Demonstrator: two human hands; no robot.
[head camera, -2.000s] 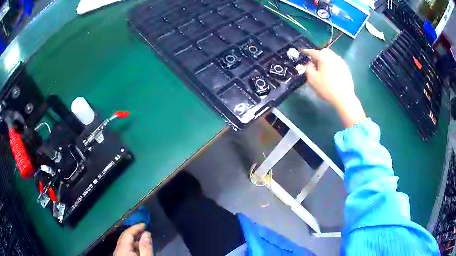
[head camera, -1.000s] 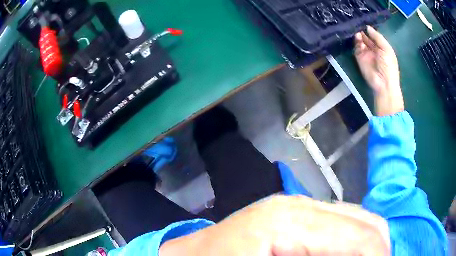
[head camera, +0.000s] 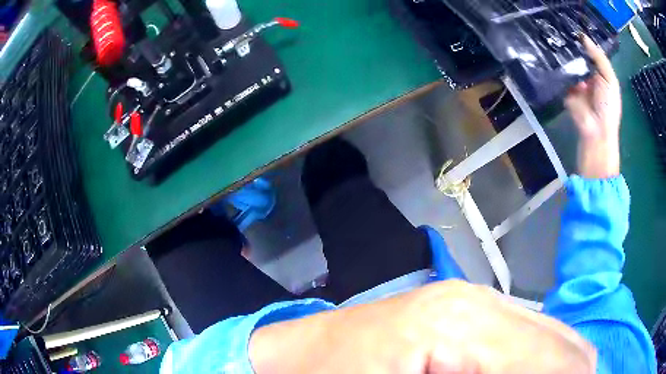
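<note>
A black plastic tray (head camera: 537, 55) with pockets is at the upper right. It is tilted and raised at its near end, with glare on its surface and another black tray (head camera: 467, 66) below it. My right hand (head camera: 599, 98) grips its near right edge, thumb and fingers at the rim. Some dark modules show blurred in its pockets. My left hand (head camera: 467, 329) lies large and blurred across the bottom, reaching rightward from a blue sleeve; its fingers are hidden or cut off. The black press fixture (head camera: 212, 113) stands untouched at the upper left, with a red handle (head camera: 107, 33).
A white cylinder (head camera: 223, 12) stands behind the fixture's right clamp. A thick black tray stack (head camera: 44, 197) is at left. Red-capped bottles (head camera: 141, 350) lie on a lower green shelf. A white metal frame (head camera: 504, 150) is below the bench edge. More black trays are at far right.
The view has swung, so the fixture shows higher and further right. My right hand has gone from the tray's pockets to its edge, and the tray is now tilted. My left hand has come across the foreground.
</note>
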